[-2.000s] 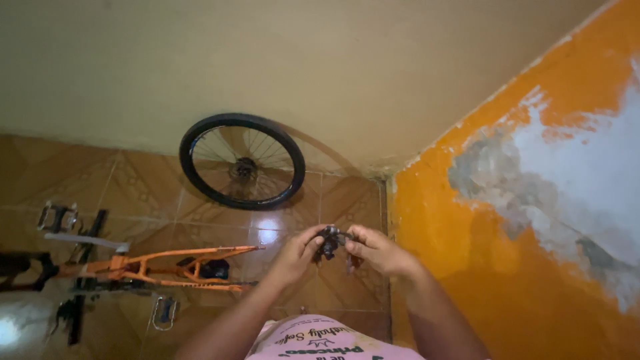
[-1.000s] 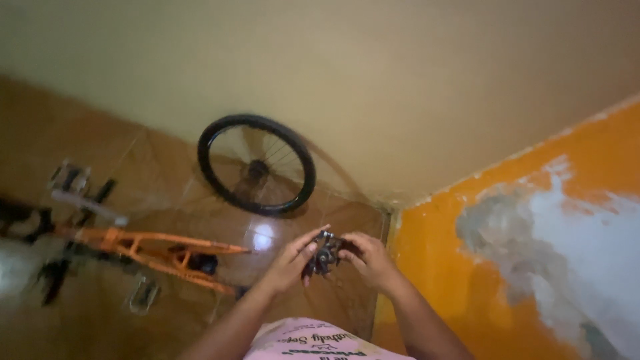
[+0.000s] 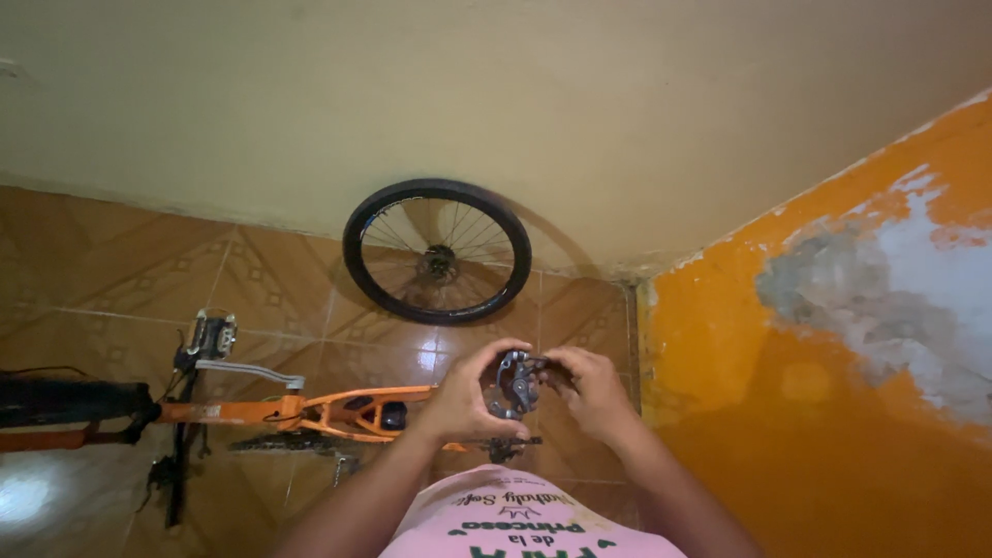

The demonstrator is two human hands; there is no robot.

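A dark metal bicycle part, which looks like a disc brake caliper (image 3: 518,385), is held up between my two hands above the tiled floor. My left hand (image 3: 471,393) grips it from the left, thumb along its lower end and fingers around the top. At its upper right side, my right hand (image 3: 585,386) pinches a small dark piece with thumb and fingertips; whether that piece is joined to the caliper cannot be told. Below and left of the hands lies an orange bicycle frame (image 3: 249,411), its rear end partly hidden by my left hand and forearm.
A bicycle wheel with a disc rotor (image 3: 521,267) leans against the pale wall (image 3: 480,93) ahead. The frame's pedal (image 3: 213,335), handlebar (image 3: 177,488) and dark front tire (image 3: 74,401) spread to the left. An orange wall with peeling paint (image 3: 705,372) stands close on the right.
My left hand has turned so that the caliper's face shows more openly between thumb and fingers. My right fingers have shifted to its upper right side. The view has shifted somewhat.
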